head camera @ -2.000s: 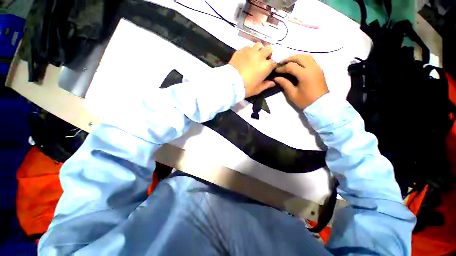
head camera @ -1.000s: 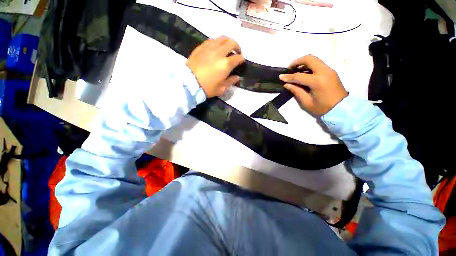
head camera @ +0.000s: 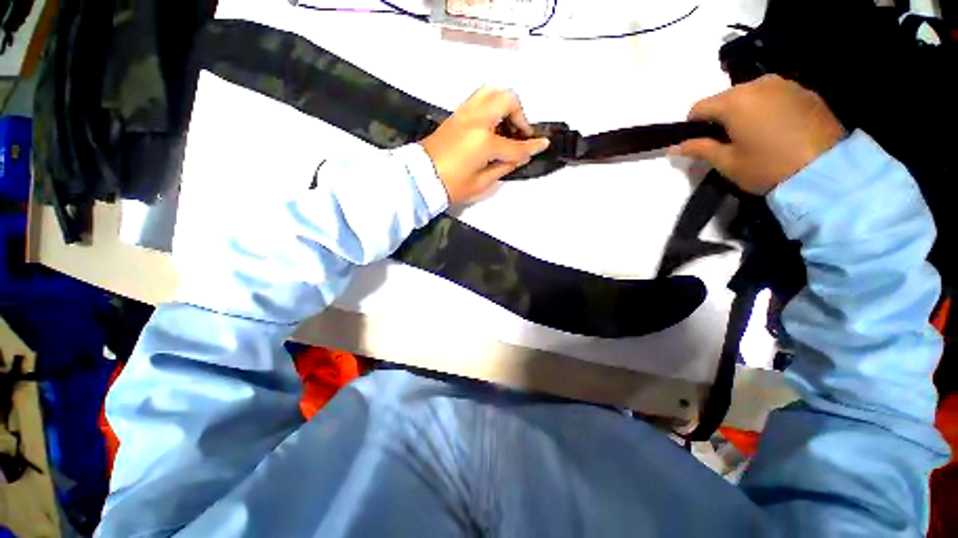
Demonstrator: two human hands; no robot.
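My left hand grips the end of the upper camouflage strap panel, beside a small black buckle. My right hand grips a black webbing strap and holds it taut to the right of the buckle. A dark webbing tail hangs below my right hand. A second camouflage strap panel lies below, its rounded end to the right and its left part hidden by my left sleeve.
Camouflage strips hang together at the left. The clamp plate and a thin dark cable are at the top edge. A black webbing heap is at the right. The table's pale edge runs in front of my lap.
My right hand has moved right, stretching the webbing out from the buckle. The small triangular camouflage piece no longer lies between the two panels. The view has shifted slightly.
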